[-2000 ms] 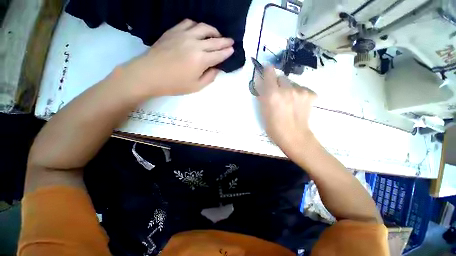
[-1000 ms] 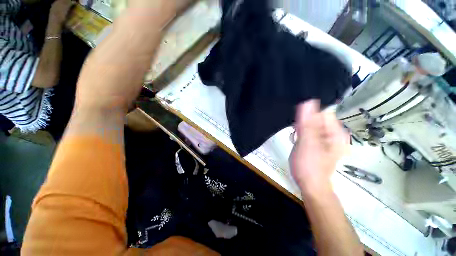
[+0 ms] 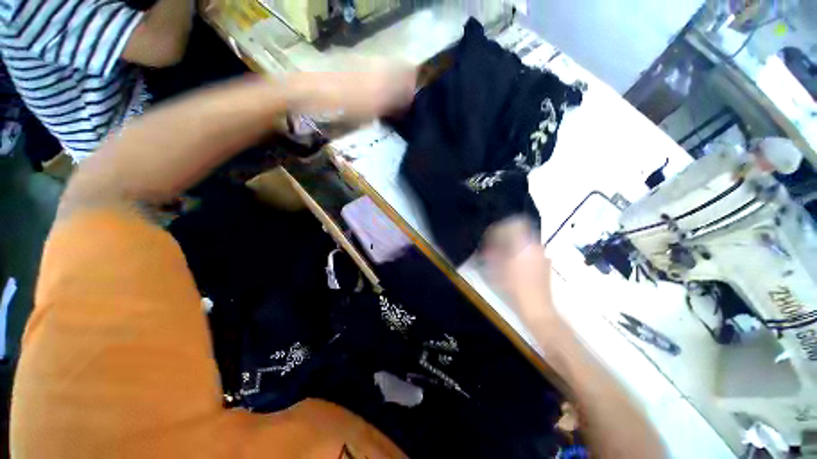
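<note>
A black garment piece (image 3: pixel 466 134) with pale embroidered sprigs lies bunched on the white machine table (image 3: pixel 618 152), left of the needle area. My left hand (image 3: pixel 381 88) is blurred at the garment's upper left edge; its fingers are not clear. My right hand (image 3: pixel 515 251) is blurred at the garment's lower edge, fingertips on the cloth; I cannot tell whether it grips. The off-white sewing machine (image 3: pixel 717 215) stands to the right. Grey thread snips (image 3: pixel 647 333) lie on the table below the machine head, touched by neither hand.
Dark embroidered pieces (image 3: pixel 313 314) cover my lap below the wooden table edge (image 3: pixel 484 309). A pale pinkish block (image 3: pixel 374 229) lies beside the edge. A person in a striped top (image 3: pixel 72 63) sits at upper left. Another table with things on it (image 3: pixel 761 72) is at upper right.
The view has swung left. The garment has moved off the area beside the needle and now shows its embroidery. The snips, earlier at my right hand, now lie on the table.
</note>
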